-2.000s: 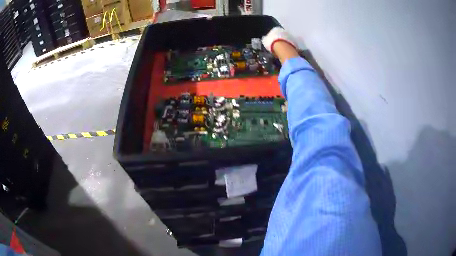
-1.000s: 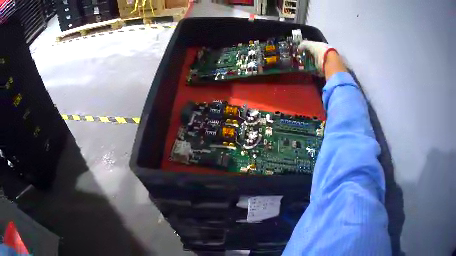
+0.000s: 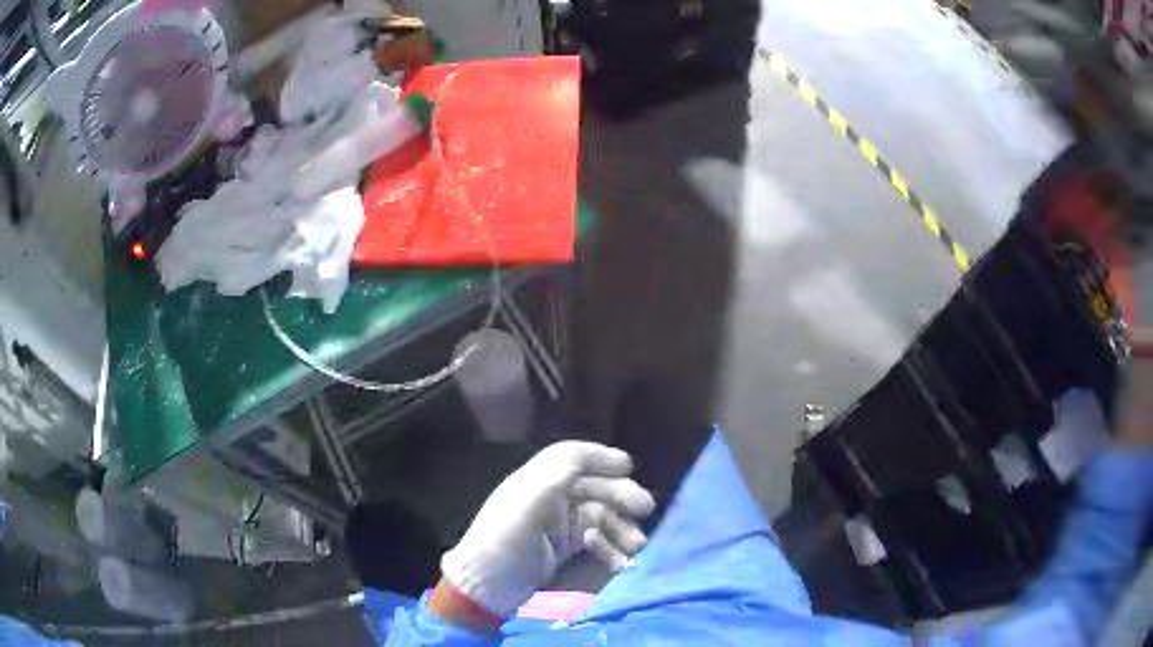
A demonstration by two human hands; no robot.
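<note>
My left hand (image 3: 550, 521), in an off-white knit glove, is at the lower middle in front of my blue clothing. Its fingers are loosely curled and partly apart, and it holds nothing visible. My right arm reaches to the right edge; the bare wrist (image 3: 1138, 405) shows there, but the hand is blurred or cut off. A blurred circuit board (image 3: 1095, 288) with orange parts shows near the right edge, by red foam, at the top of the black tote stack (image 3: 936, 468). Whether my right hand touches the board cannot be told.
A green bench (image 3: 209, 379) at the left bears a bright red foam sheet (image 3: 518, 164), a crumpled white heap (image 3: 253, 228) and a clear hose (image 3: 367, 379) looping over its edge. A white round fan-like object stands behind. Yellow-black tape marks the floor.
The view has swung left from the tote to the bench. The tote and board have shifted to the right edge. My left hand has come into view; my right hand has left clear view.
</note>
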